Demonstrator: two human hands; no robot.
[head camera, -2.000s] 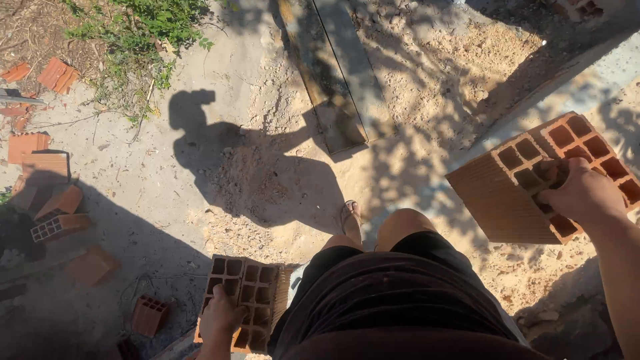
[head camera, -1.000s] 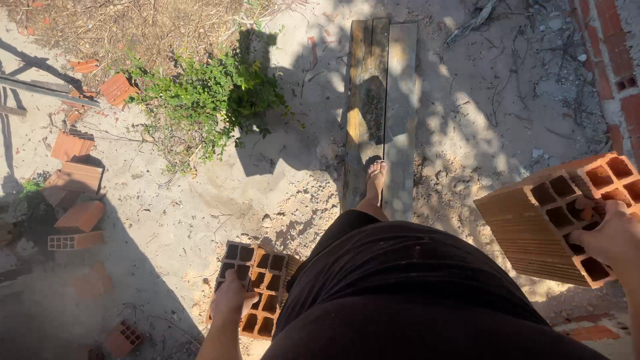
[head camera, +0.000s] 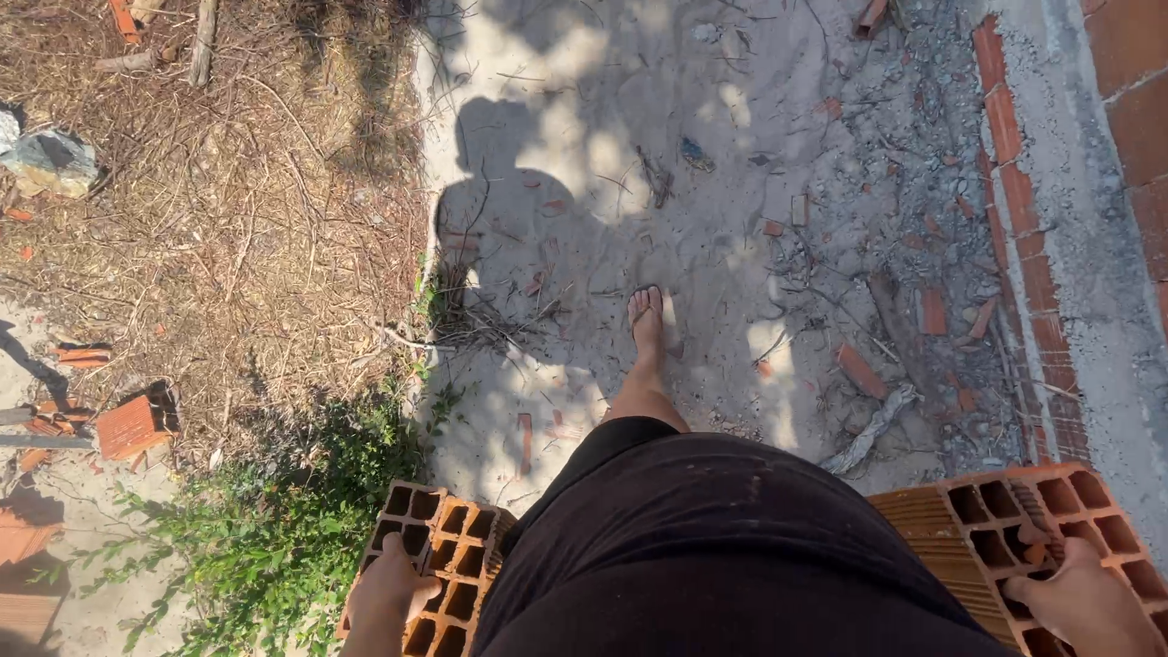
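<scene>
My left hand (head camera: 388, 589) grips a pair of hollow clay bricks (head camera: 461, 557) low at the left, its fingertips hooked into the open cells of their ends. At the lower right, my right hand (head camera: 1086, 598) holds another pair of hollow clay bricks (head camera: 949, 538), fingers in the cells near where the two meet. Both loads hang beside my body, cell ends facing up. The undersides of the bricks are out of sight. One foot in a flip-flop (head camera: 646, 319) is on the sandy ground ahead.
A brick wall edge with mortar (head camera: 1027, 228) runs along the right. Brick fragments (head camera: 860, 371) and a piece of dry wood (head camera: 871, 429) lie beside it. Twigs (head camera: 502, 328) are on the sand; a green bush (head camera: 301, 511), dry grass (head camera: 255, 228) and a broken brick (head camera: 132, 427) are at the left.
I have walked forward, past the wooden planks seen under my foot one second ago. Both hands still hold their bricks, and the wall at the right now shows at greater length.
</scene>
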